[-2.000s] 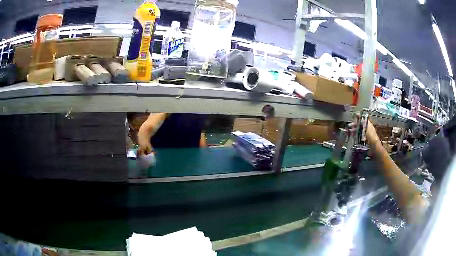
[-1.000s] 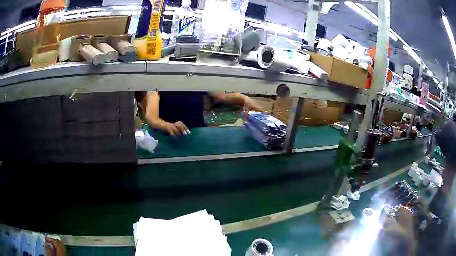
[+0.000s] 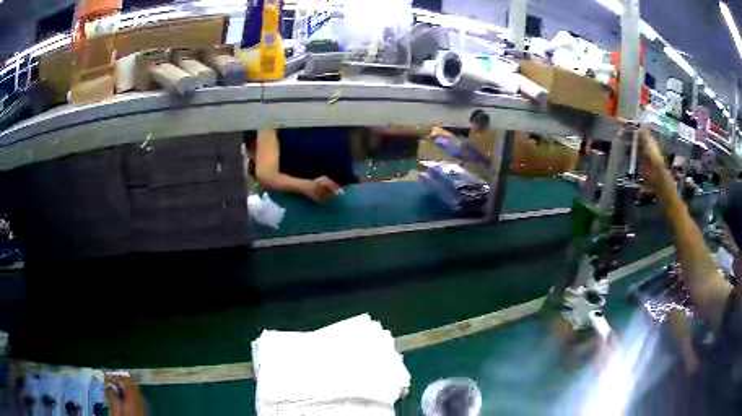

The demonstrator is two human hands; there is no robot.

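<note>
A loose stack of white sheets (image 3: 329, 367) lies at bottom centre on the near green bench. Several white-blue packages (image 3: 61, 394) with small dark shapes stand in a row at the lower left. My left hand (image 3: 124, 396) shows small and blurred at the row's right end, cut off by the bottom edge; its grip is unclear. A round whitish thing with a dark middle (image 3: 451, 398) is right of the stack. My right hand is out of the picture.
A pale rail (image 3: 460, 327) borders the dark green conveyor (image 3: 366, 284). A shelf (image 3: 325, 106) crosses above. Opposite, a person's hand (image 3: 324, 189) is near blue-white packs (image 3: 456, 188). At right, a neighbour's arm (image 3: 679, 215) reaches up at the green press (image 3: 587, 231).
The view has tilted down and turned left. The round thing has come into view. The opposite person's other hand now lifts a pack off the pile. The neighbour's arm is raised again.
</note>
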